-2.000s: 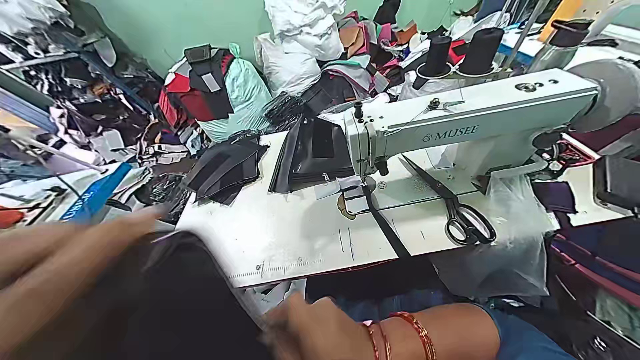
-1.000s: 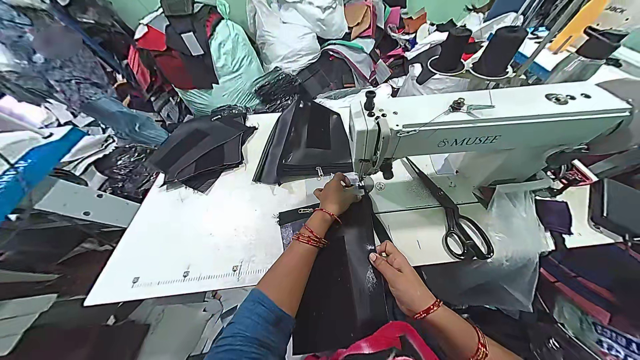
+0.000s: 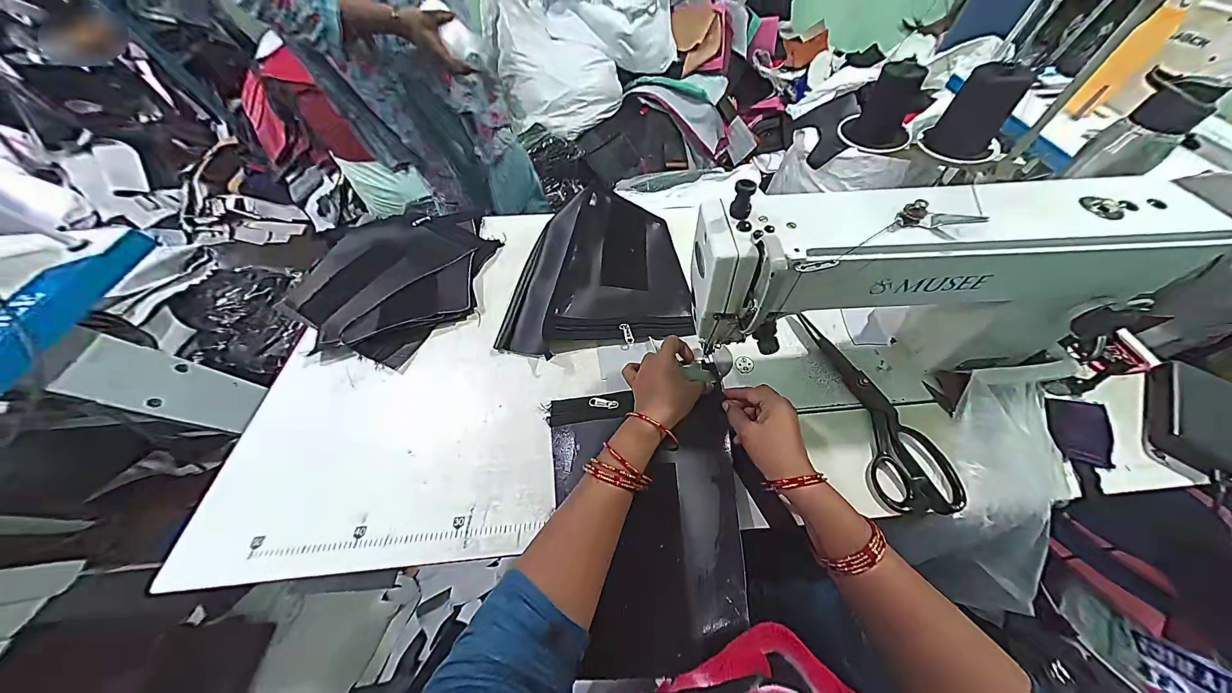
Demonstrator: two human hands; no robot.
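A dark fabric panel with a zipper (image 3: 674,539) hangs over the table's front edge, its upper end by the needle of a white Musee sewing machine (image 3: 895,279). My left hand (image 3: 669,385) presses on the panel just left of the presser foot, near a metal zipper pull (image 3: 604,402). Close to the needle on the right, my right hand (image 3: 765,423) pinches the panel's edge or a narrow dark strip (image 3: 760,491), which runs down beside the panel. Black-handled scissors (image 3: 890,433) lie on the machine bed, right of my right hand.
Stacks of dark pieces (image 3: 395,279) and zippered panels (image 3: 606,269) lie at the table's back. Black thread cones (image 3: 977,111) stand behind the machine. A clear plastic bag (image 3: 1006,481) hangs at the right. A person (image 3: 423,106) stands behind the table, near heaped scraps.
Both hands have come to the needle area with the dark panel since the earliest frame. Over the last second, my right hand has moved up closer to the needle. A person has appeared behind the table.
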